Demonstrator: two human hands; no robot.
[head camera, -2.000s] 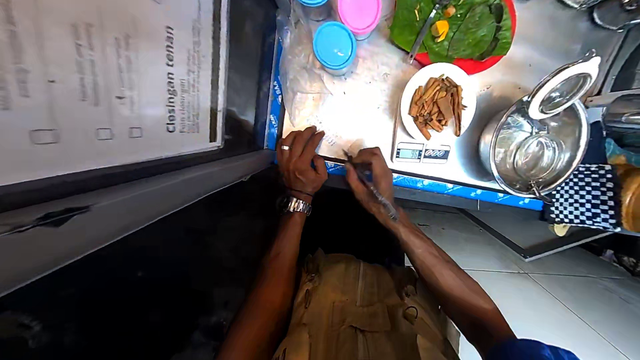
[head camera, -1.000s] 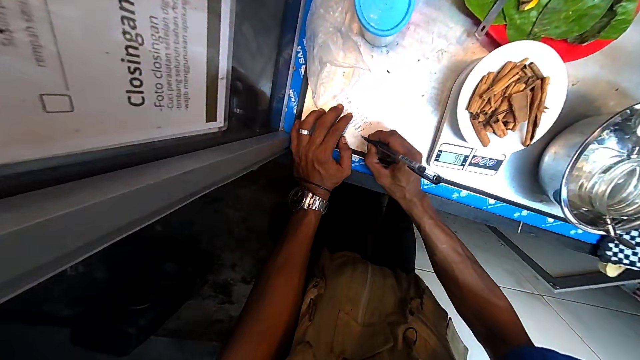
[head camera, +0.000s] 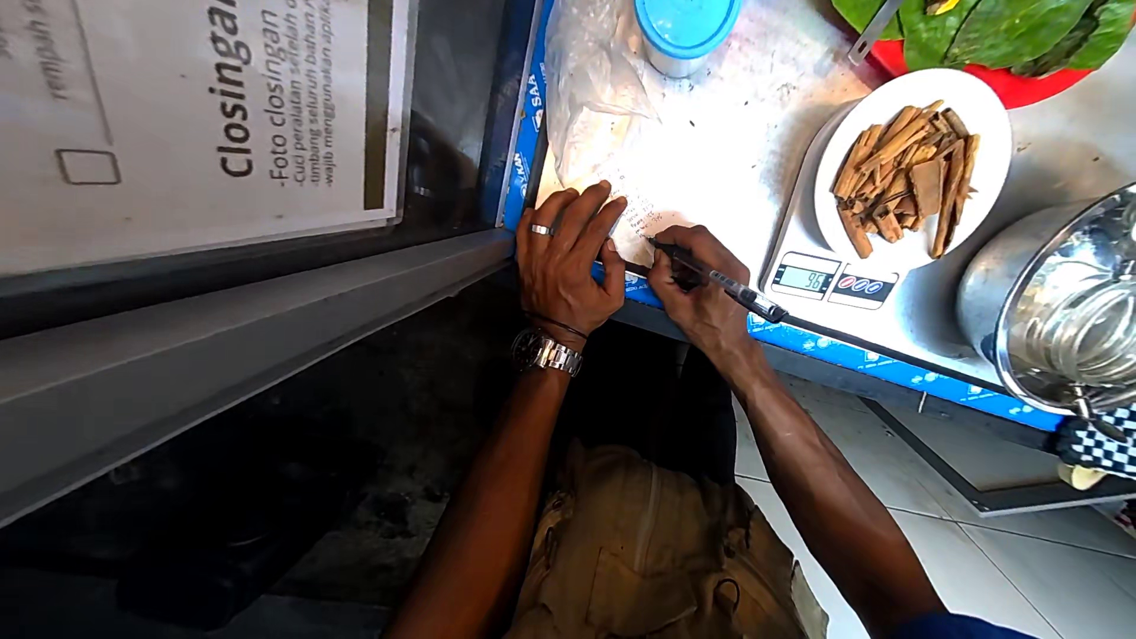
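My right hand (head camera: 701, 288) grips a black and clear pen (head camera: 741, 295), its tip touching or just above a pale sheet of paper (head camera: 652, 209) that bears handwriting. Flat on the left part of that paper lies my left hand (head camera: 572, 257), fingers spread a little, with a ring and a metal wristwatch. Beyond its fingertips is a crumpled clear plastic bag (head camera: 595, 98). To the right of my right hand, a digital kitchen scale (head camera: 821, 280) carries a white plate (head camera: 830, 200) with pieces of cinnamon bark (head camera: 905, 177).
A tub with a blue lid (head camera: 688, 22) stands at the back. Green leaves (head camera: 1003, 35) lie in a red tray (head camera: 1034, 87) at the upper right. A steel pot (head camera: 990, 293) holding glassware is at the right edge. A framed printed sheet (head camera: 293, 106) and a grey metal frame (head camera: 266, 302) border the left.
Both hands stay at the paper, the pen still in my right hand. The view has moved closer to the table's left part.
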